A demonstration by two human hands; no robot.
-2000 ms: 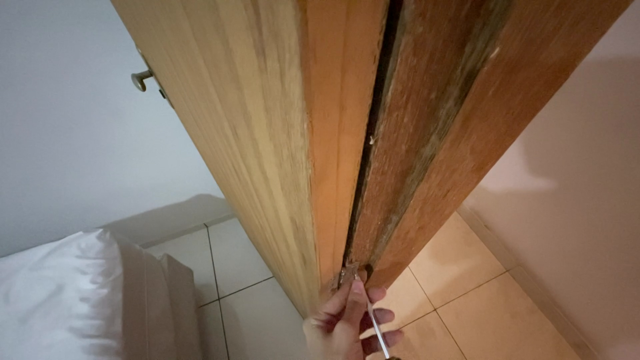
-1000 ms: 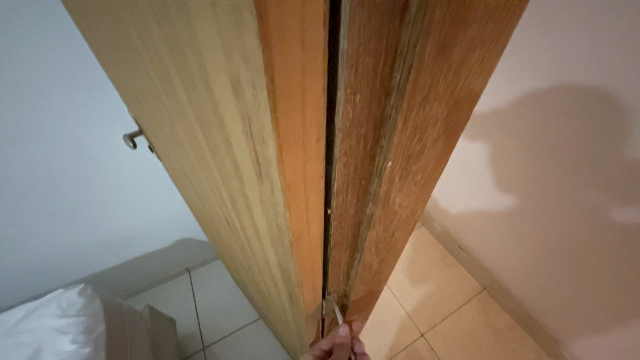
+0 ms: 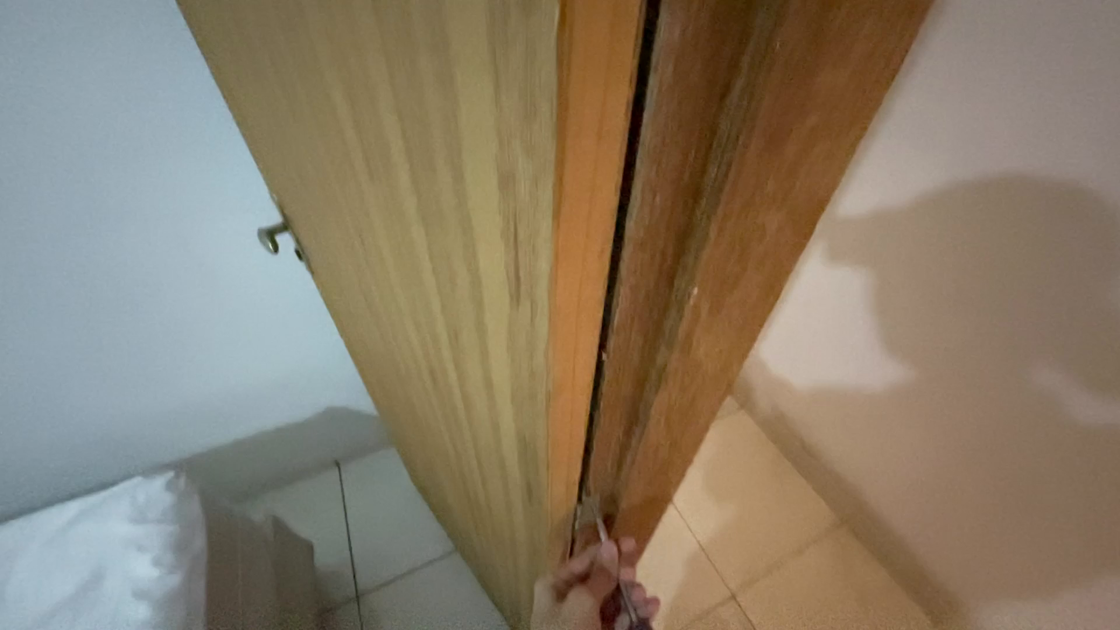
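Note:
My left hand (image 3: 586,591) is at the bottom edge, with its thumb and fingers around the thin metal shaft of a screwdriver (image 3: 625,597). The screwdriver's tip meets a small metal piece, apparently a hinge (image 3: 586,509), low in the dark gap between the wooden door (image 3: 420,262) and the brown wooden door frame (image 3: 744,219). Its dark handle is mostly cut off by the bottom edge. My right hand does not show. The door stands open, its orange-brown edge (image 3: 591,219) facing the frame.
A metal door handle (image 3: 273,236) sticks out from the door's far edge. White fabric (image 3: 96,560) covers something at the lower left. Floor tiles (image 3: 394,534) lie on both sides, and a pale wall (image 3: 989,350) at right carries a large shadow.
The view has shifted. My left hand remains low by the door gap with the screwdriver, and more of the hand shows than one second ago.

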